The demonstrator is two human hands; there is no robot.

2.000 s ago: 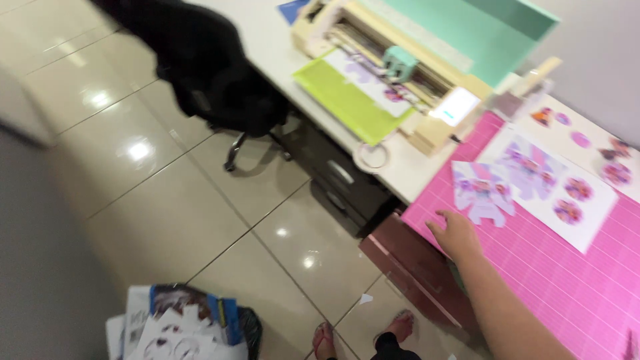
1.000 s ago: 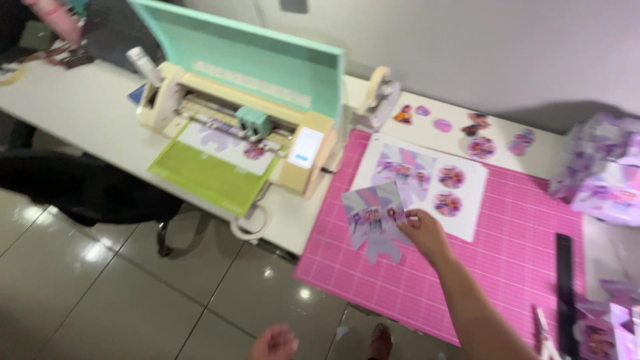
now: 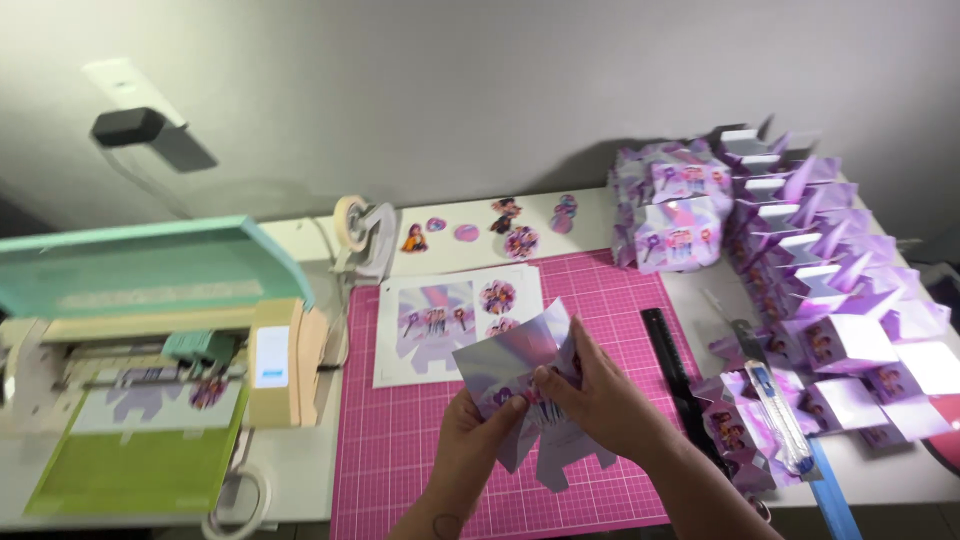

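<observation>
A printed purple paper box cutout [image 3: 517, 349] is held in both hands above the pink cutting mat [image 3: 420, 465]. My left hand [image 3: 476, 427] grips its lower left part, thumb on the printed face. My right hand [image 3: 600, 390] grips its right side, where a panel bends upward under the fingers. Tabs of the cutout hang below the hands. Behind it, a printed white sheet [image 3: 386, 330] with a box shape and round designs lies on the mat.
At left is a cutting machine [image 3: 285, 375] with a green mat [image 3: 135, 472]. A tape dispenser [image 3: 379, 240] and small cutouts [image 3: 521, 242] are behind the mat. At right are a black ruler [image 3: 667, 360], a utility knife [image 3: 780, 420], stacked cutouts [image 3: 682, 232] and folded boxes [image 3: 847, 341].
My left hand has come up and joined my right hand on the cutout, which only the right held a second ago. One panel is now bent up. The view has swung right.
</observation>
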